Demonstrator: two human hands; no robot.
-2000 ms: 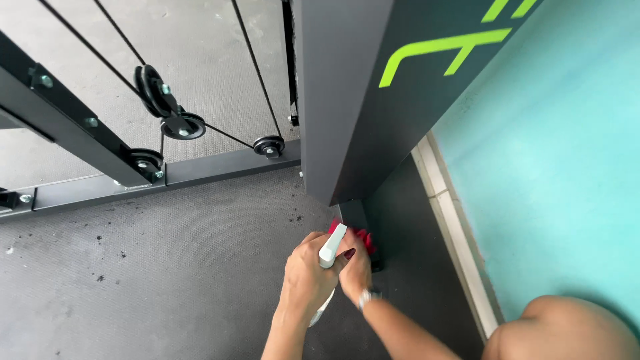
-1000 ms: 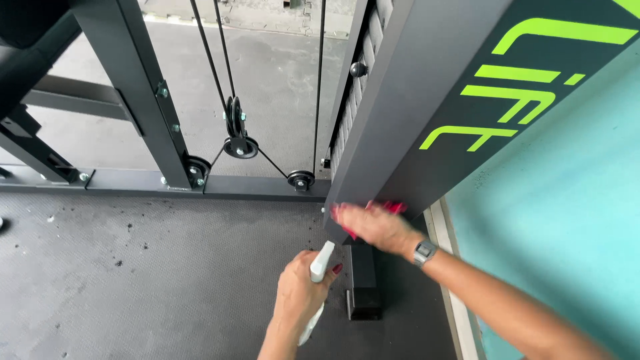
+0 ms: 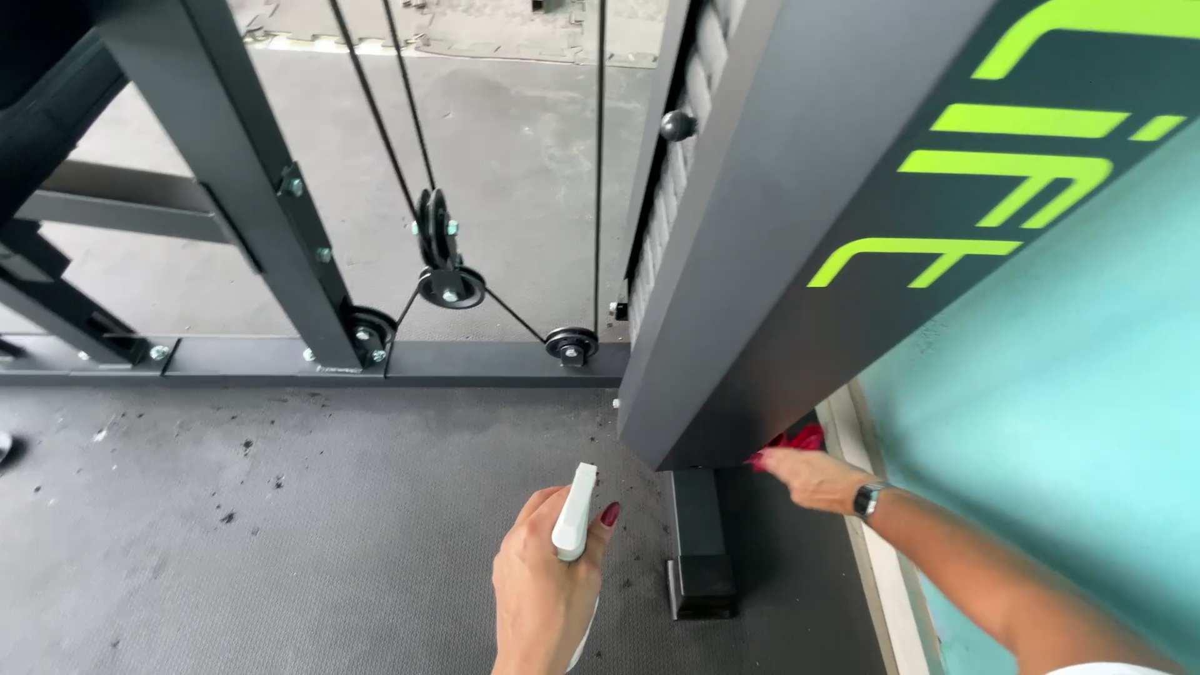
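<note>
My left hand (image 3: pixel 548 581) grips a white spray bottle (image 3: pixel 575 514) by its neck, above the dark floor mat; most of the bottle is hidden below the hand. A red cloth (image 3: pixel 803 439) is in my right hand (image 3: pixel 814 478), against the lower edge of the dark grey weight-stack cover (image 3: pixel 750 394) of a gym machine, on the side facing the wall. A watch sits on the right wrist. Under the cover, a black steel foot (image 3: pixel 698 525) with an end cap stands on the mat.
A low frame beam (image 3: pixel 487 361) with pulleys (image 3: pixel 451 286) and taut cables runs left from the cover. A turquoise wall (image 3: pixel 1050 412) with a pale skirting board (image 3: pixel 867 525) rises at the right. Dark specks of debris (image 3: pixel 228 517) lie on the mat.
My hands were together at the foot two seconds ago, then apart. Since one second ago my right hand has moved with the red cloth from the cover's front to its wall side.
</note>
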